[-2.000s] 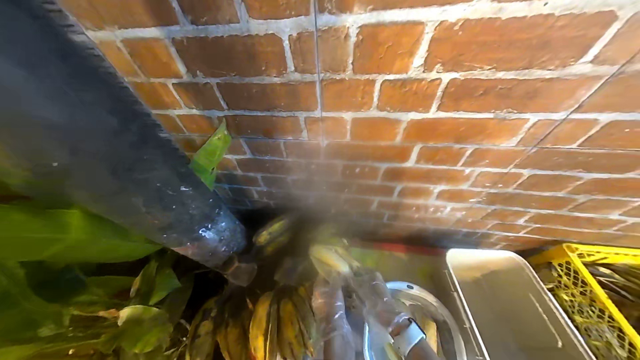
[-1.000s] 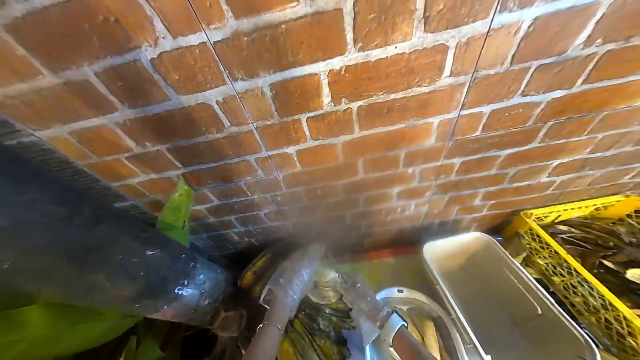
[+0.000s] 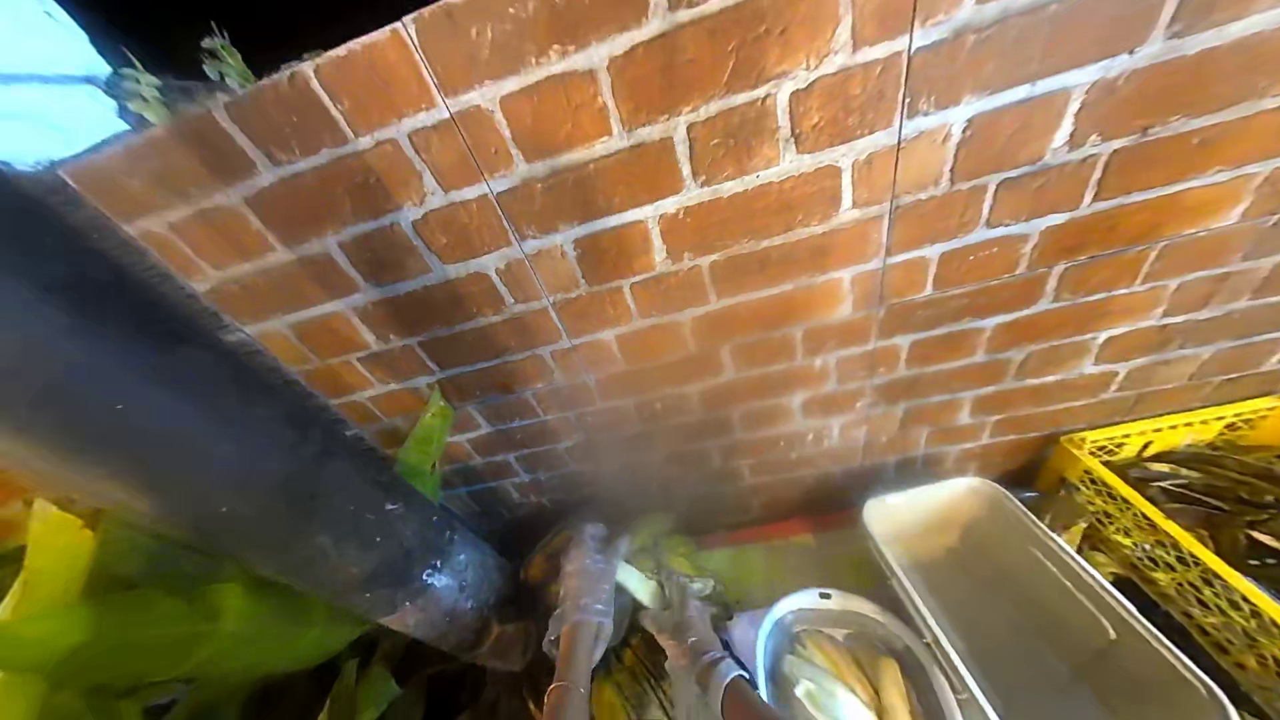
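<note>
Low in the head view my left hand [image 3: 587, 590], in a clear plastic glove, is at the bunch of plantains or bananas, blurred. Beside it on the right, my right hand [image 3: 685, 625], also gloved, is close to a pale, peeled-looking piece of fruit [image 3: 640, 585]; which hand holds it is not clear. Dark and yellow plantains or bananas [image 3: 635, 685] lie beneath and between my wrists. Right of my right hand stands a round metal bowl [image 3: 775, 640] with pale, long pieces of peeled fruit [image 3: 835, 670] in it. Blur hides my fingertips.
A pale rectangular tub [image 3: 1050, 610] stands right of the bowl, and a yellow plastic crate [image 3: 1180, 530] of dark peels or leaves is beyond it. A thick dark post [image 3: 230, 430] slants down on the left over green leaves [image 3: 190, 620]. A brick wall [image 3: 700, 250] rises behind.
My two hands were close together over the fruit one second ago and still are, with the pale piece now showing between them. The view has shifted, showing more wall at the upper left.
</note>
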